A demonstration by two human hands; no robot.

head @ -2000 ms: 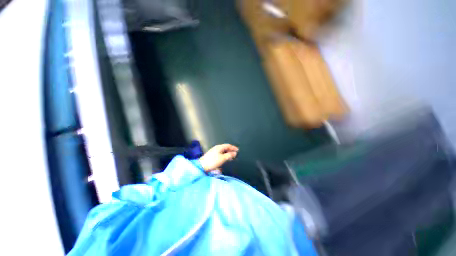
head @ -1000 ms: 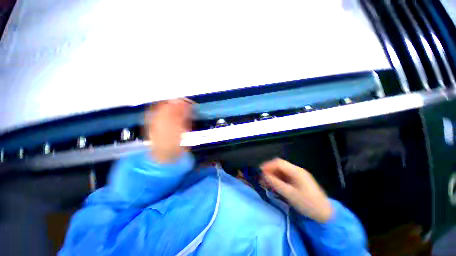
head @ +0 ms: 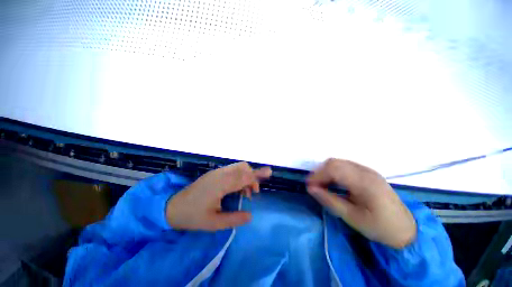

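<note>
A large white dotted panel sheet fills the upper view, with strong glare. Its dark near edge runs beside my body. A thin dark strip slants across the panel's right part and passes out of sight behind my right hand. My left hand is at the near edge, thumb and fingers apart, with nothing visible in it. My right hand is at the edge to its right, blurred, fingers bent towards the thumb. Whether it grips the strip cannot be seen.
The silver conveyor side rail with roller-end fittings runs between the panel and my body. A brown carton-like shape shows below the rail at the left. A dark green surface shows at the lower right corner.
The view has turned and come closer to the panel. My left hand has moved from over the rail to near the body's middle; my right hand has risen to the panel edge. The dark strip now shows.
</note>
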